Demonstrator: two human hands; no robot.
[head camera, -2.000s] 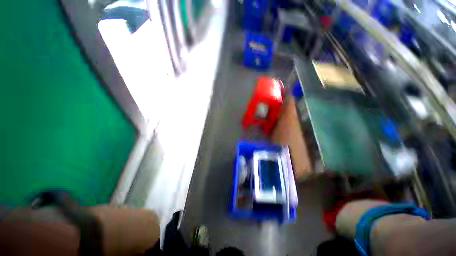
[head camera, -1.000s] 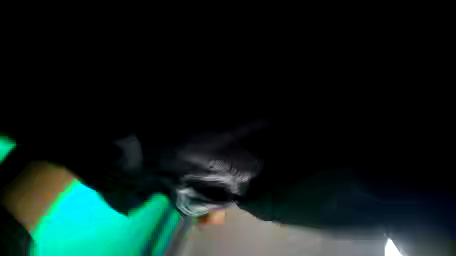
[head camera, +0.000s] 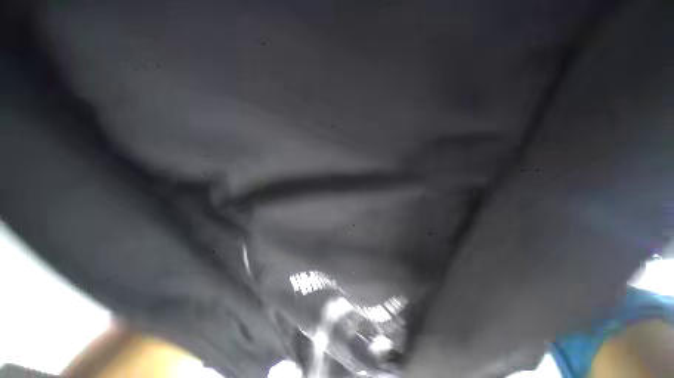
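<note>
Dark grey cloth (head camera: 332, 140) with folds fills nearly the whole head view, very close to the camera. Near the bottom middle a bright toothed strip (head camera: 312, 282), which looks like part of a zipper, shows beside blurred shiny shapes. Blurred bare skin (head camera: 140, 358) of my left arm is cut off at the bottom left edge. Bare skin (head camera: 635, 356) of my right arm, with a blue wristband (head camera: 573, 353), is cut off at the bottom right. Neither hand itself can be made out, and no held thing shows.
Overexposed white areas show at the lower left edge (head camera: 37, 303) and the right edge (head camera: 656, 276). The cloth hides the surroundings.
The walkway, blue crate and bench seen two seconds ago are gone from view. The nearly black picture of one second ago has brightened to grey cloth, and the blue wristband shows again.
</note>
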